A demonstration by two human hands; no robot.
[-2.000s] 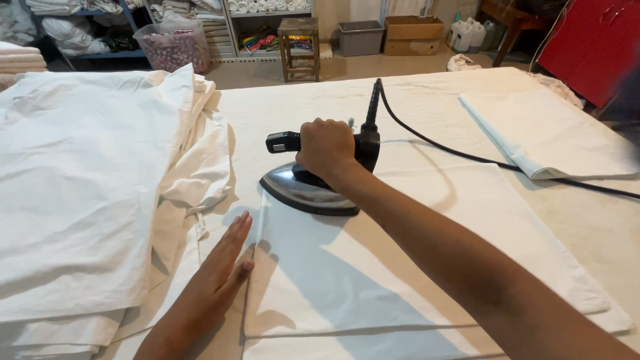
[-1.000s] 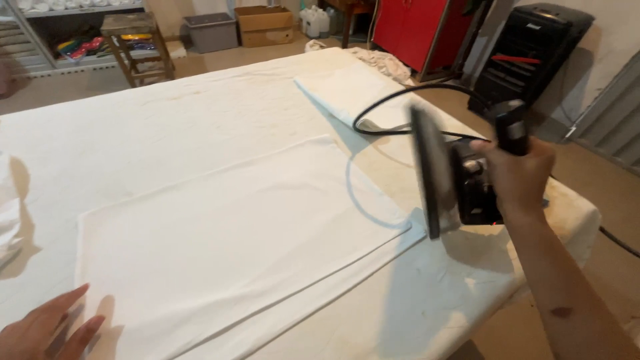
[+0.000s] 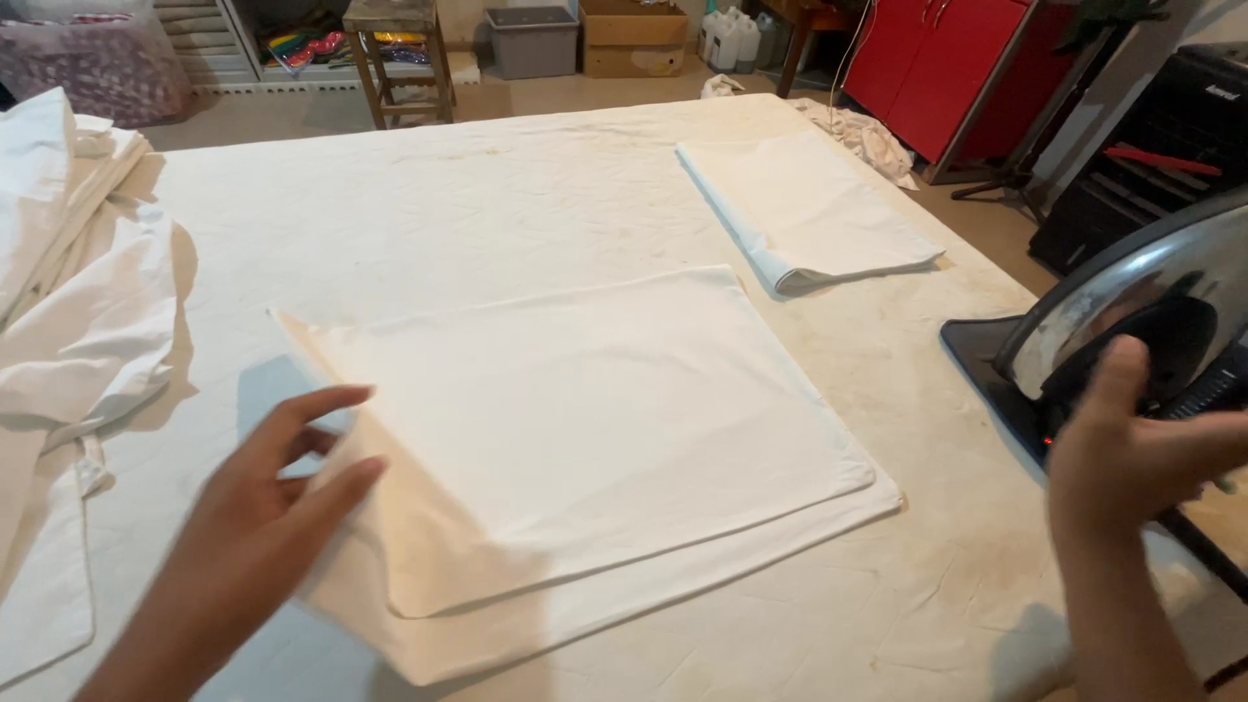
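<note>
A folded white cloth [image 3: 604, 409] lies on the covered table in front of me. My left hand [image 3: 302, 478] pinches its raised left edge between thumb and fingers. At the right, the electric iron [image 3: 1141, 292] stands tilted up on a dark pad [image 3: 985, 361], its metal side showing. My right hand [image 3: 1131, 439] is just in front of the iron with its fingers spread and nothing held. A second folded white cloth [image 3: 809, 210] lies farther back on the table.
White fabric [image 3: 88, 322] is heaped along the left of the table [image 3: 409, 214]. Beyond the table are a wooden stool [image 3: 395, 49], a grey bin [image 3: 533, 44], a cardboard box [image 3: 634, 39] and a red cabinet [image 3: 946, 68]. The iron's cord [image 3: 1204, 551] runs down at the right.
The iron has gone from the cloth to the pad at the right, and my right hand has let go of it. My left hand has lifted the cloth's left edge. The view has swung right.
</note>
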